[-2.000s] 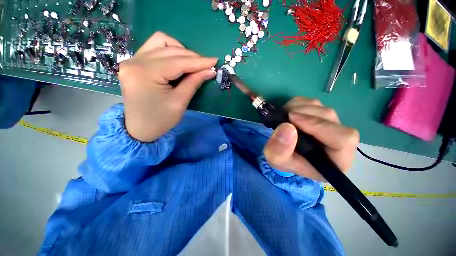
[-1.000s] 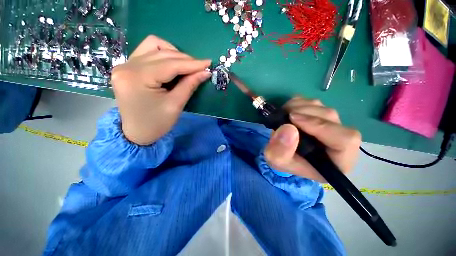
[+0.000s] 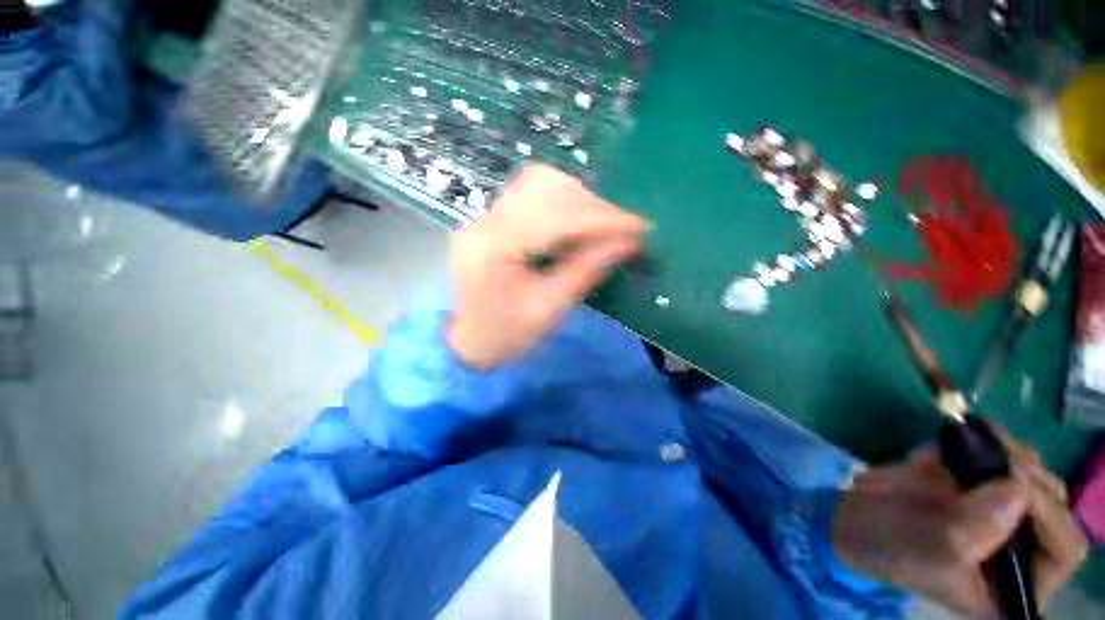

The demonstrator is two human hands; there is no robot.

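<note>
My left hand (image 3: 527, 273) is blurred beside the clear blister tray (image 3: 418, 188), thumb and forefinger pinched; a dark blur lies below the fingertips, and I cannot tell whether they hold a part. My right hand (image 3: 969, 521) grips the soldering iron (image 3: 972, 451) by its black handle, at lower right. The iron's tip points up and left, between the loose silver-white discs (image 3: 814, 200) and the red wires (image 3: 963, 236). A larger pale round piece (image 3: 745, 294) lies at the near end of the discs.
Tweezers (image 3: 1030, 297) lie right of the red wires. A zip bag (image 3: 1087, 351), a pink item (image 3: 1091, 503) and a yellow roll (image 3: 1087, 121) are at the right. A greyer tray (image 3: 269, 85) is far left, beside another person's blue sleeve (image 3: 133, 158).
The view has turned, shifting the bench contents. My left hand has moved away from the discs towards the tray. The iron has moved right, away from the left fingertips, still in my right hand.
</note>
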